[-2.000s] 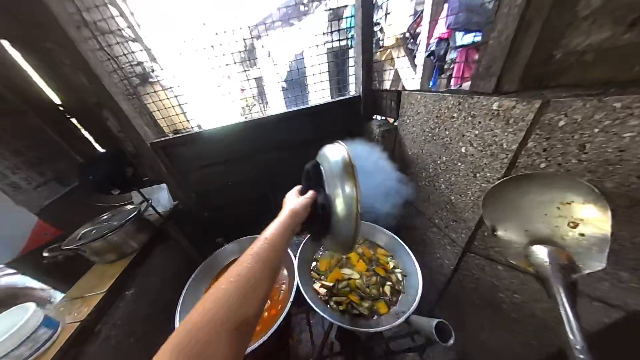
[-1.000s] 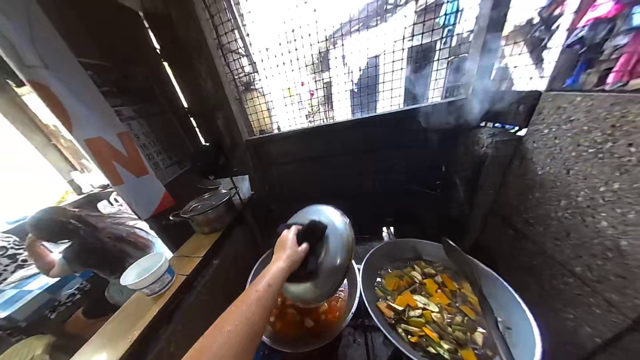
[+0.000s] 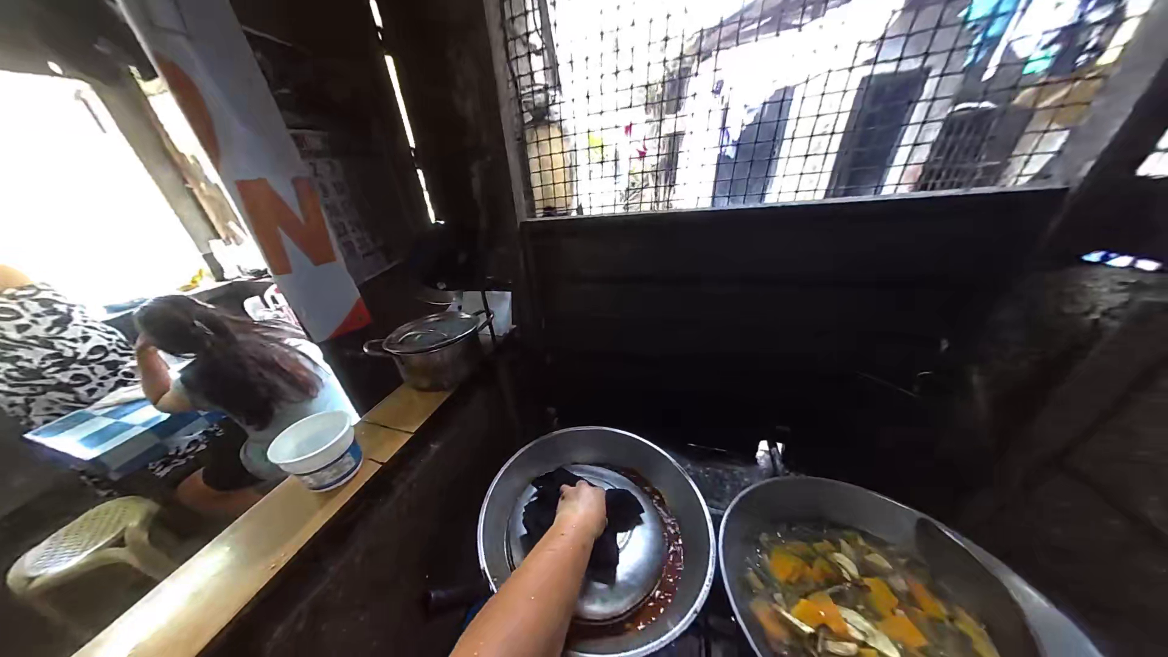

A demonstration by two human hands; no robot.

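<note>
My left hand (image 3: 582, 508) is closed on a bunched black cloth (image 3: 546, 500) at the middle of a round metal lid (image 3: 639, 558). The lid lies down inside the rim of the left metal pan (image 3: 494, 511), and reddish-brown sauce (image 3: 673, 570) shows along its right side. Beside this pan, on the right, stands a larger metal pan (image 3: 776, 488) without a lid, holding orange chunks and sliced vegetables (image 3: 844, 602) in liquid. A dark utensil (image 3: 958, 566), partly in shadow, leans in it. My right hand is out of view.
A wooden ledge (image 3: 246, 566) along the left bears a white tub (image 3: 315, 443) and a lidded metal pot (image 3: 433, 351). Beyond it, a person (image 3: 246, 374) sits at a checked table (image 3: 119, 424), near another person and a plastic stool (image 3: 91, 547). Wire mesh (image 3: 776, 109) covers the window behind.
My left hand has brought the lid from over the vegetable pan to the left pan and down into it. The steam seen earlier is no longer visible. The view has swung left.
</note>
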